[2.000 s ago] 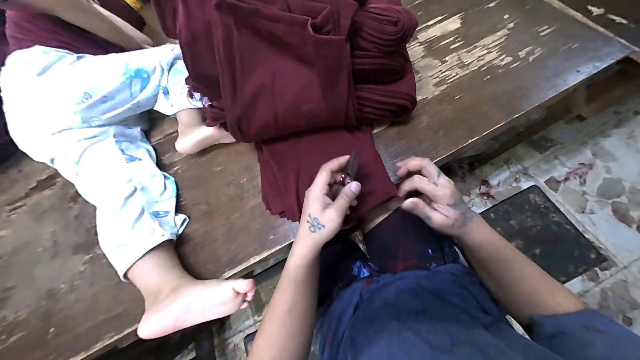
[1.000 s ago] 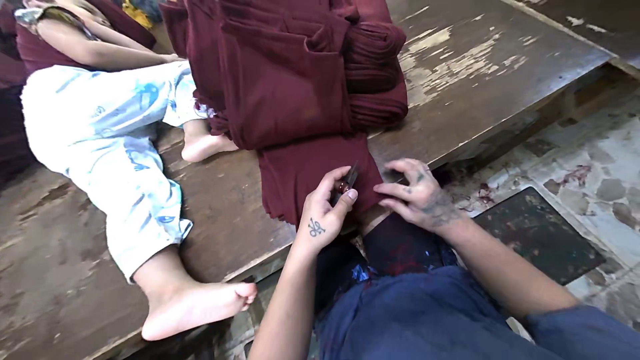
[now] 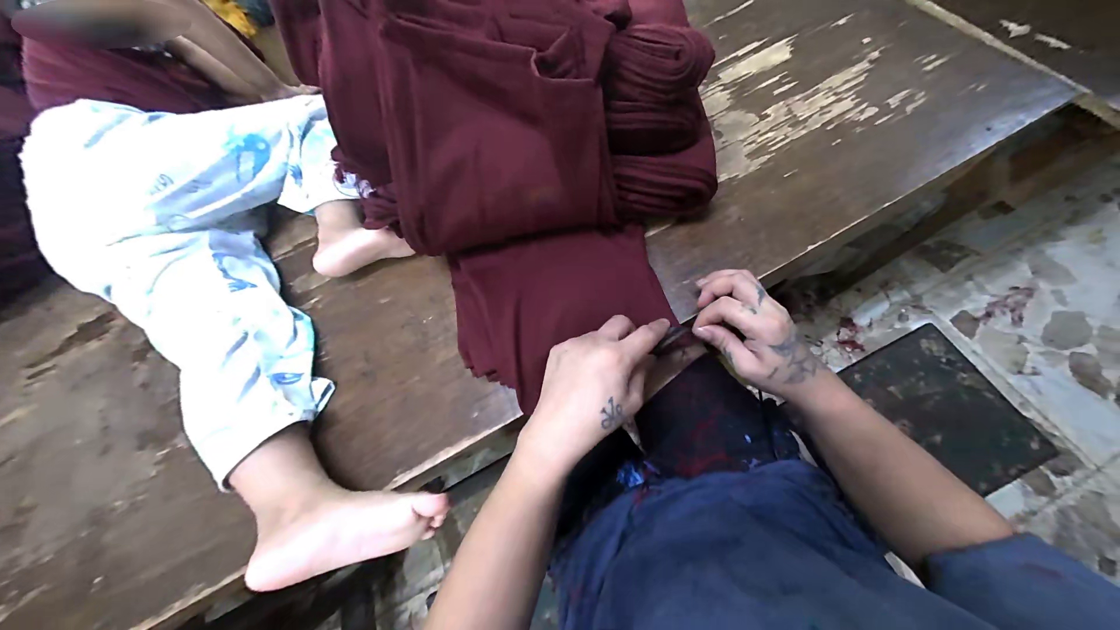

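Observation:
Layered maroon fabric lies over the wooden platform's front edge, its near end close to my lap. My left hand rests at the near right part of this fabric, fingers closed around a small dark metal tool, whose exact kind I cannot tell. Just right of the tool, my right hand has its thumb and forefinger pinched together near the fabric's corner; whatever lies between them is too small to make out. Behind both hands stands a tall pile of folded maroon fabric.
Another person's legs in white and blue patterned trousers stretch across the platform at left, one bare foot over its edge. The worn wooden platform extends to the right. Below is a stone-patterned floor with a dark mat.
My left hand has turned over toward the right, bringing the dark tool to the fabric's right corner. My right hand's fingers, spread apart earlier, have closed into a pinch beside it.

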